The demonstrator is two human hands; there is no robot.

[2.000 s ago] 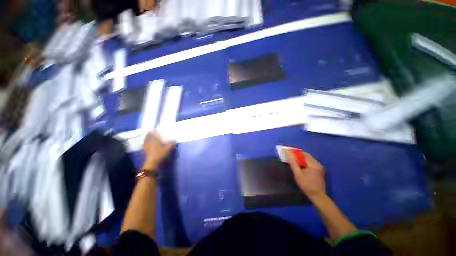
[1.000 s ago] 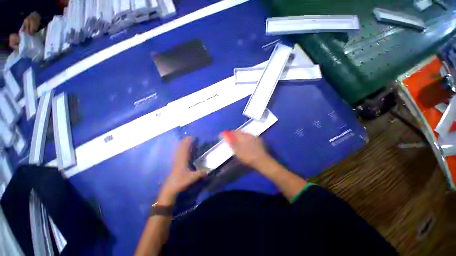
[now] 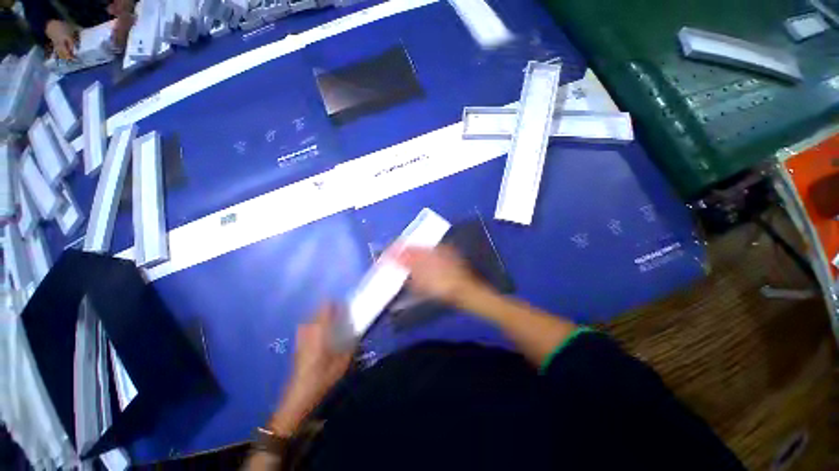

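Observation:
A long white plastic part (image 3: 379, 287) lies slanted in front of me, between my hands. My left hand (image 3: 322, 345) is blurred and holds its near lower end. My right hand (image 3: 440, 274) is at its upper half, with a blurred red spot at the fingertips, likely the small red-handled tool; its blade cannot be made out. Two more white parts are crossed on the blue sheet (image 3: 607, 221), an upright one (image 3: 529, 152) over a flat-lying one (image 3: 589, 126).
A black open box (image 3: 166, 340) with white parts inside stands at the left. Two white parts (image 3: 150, 198) lie behind it. More are heaped at far left. A green surface (image 3: 662, 101) and an orange tray (image 3: 814, 184) are at right. Another person's hand (image 3: 63, 39) shows at upper left.
My left hand has gone from two parts at left to a part in front of me. That part has turned steeper over the last second. The far-right part has shifted; two now form a cross.

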